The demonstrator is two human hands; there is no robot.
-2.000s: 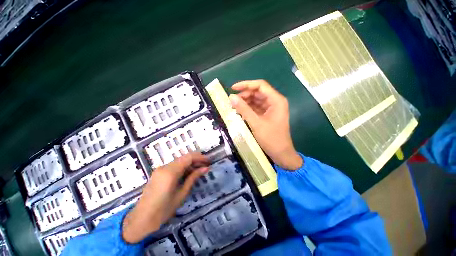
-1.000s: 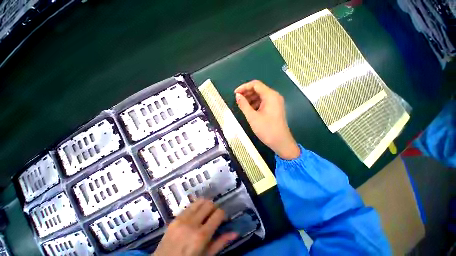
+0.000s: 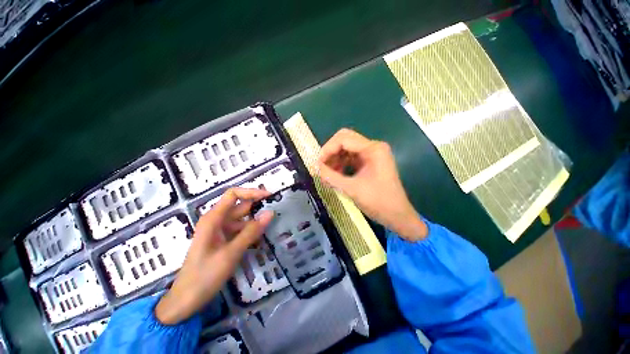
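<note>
My left hand (image 3: pixel 220 242) grips the upper end of a dark grey phone mid-frame (image 3: pixel 302 243) between thumb and fingers. The frame is tilted over the right side of the black blister tray (image 3: pixel 177 187), above another frame. A pocket at the tray's lower right (image 3: pixel 293 328) shows only pale liner. My right hand (image 3: pixel 366 178) is just right of the tray, over the narrow yellow adhesive sheet (image 3: pixel 356 242), thumb and fingertips together. Whether a strip is between its fingertips cannot be seen.
Silvery frames (image 3: pixel 228 153) lie in the other tray pockets. Larger yellow striped sheets (image 3: pixel 463 97) overlap on the green bench (image 3: pixel 331 97) at right. A blue sleeve (image 3: pixel 608 197) of another person shows at the right edge. Glossy plastic (image 3: pixel 601 48) is at top right.
My left hand has lifted the dark frame from the lower-right pocket and moved up with it. My right hand has shifted down slightly, closer to the narrow yellow sheet.
</note>
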